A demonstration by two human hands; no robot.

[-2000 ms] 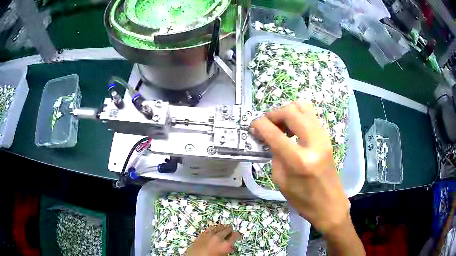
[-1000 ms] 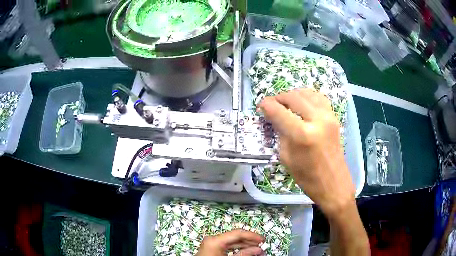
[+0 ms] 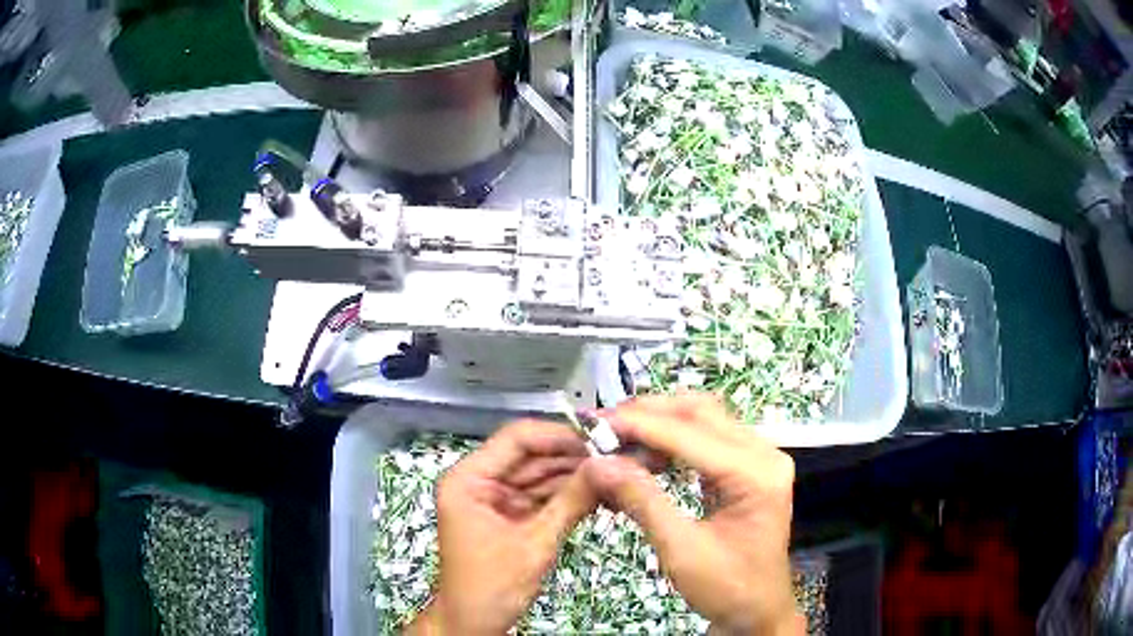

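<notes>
A small white-and-green workpiece (image 3: 601,435) is held between the fingertips of both hands above the lower parts bin (image 3: 352,522). My left hand (image 3: 509,516) comes from the lower left, its thumb and finger at the piece. My right hand (image 3: 708,497) comes from the lower right and pinches the white block. The fingers hide part of the piece. The silver press (image 3: 485,267) lies just beyond the hands, and no hand touches its fixture (image 3: 596,267). The lower bin is full of similar workpieces.
The upper parts bin (image 3: 885,311) is heaped right of the machine. The vibratory bowl (image 3: 410,87) stands behind the press. Small clear boxes sit at left (image 3: 106,267) and right (image 3: 982,360). A green crate (image 3: 255,572) is at lower left. Hoses (image 3: 326,360) hang at the press's near left side.
My right hand has left the fixture and moved down to meet my left hand. My left hand has risen from the lower bin. Both now hold a workpiece. The view has shifted slightly.
</notes>
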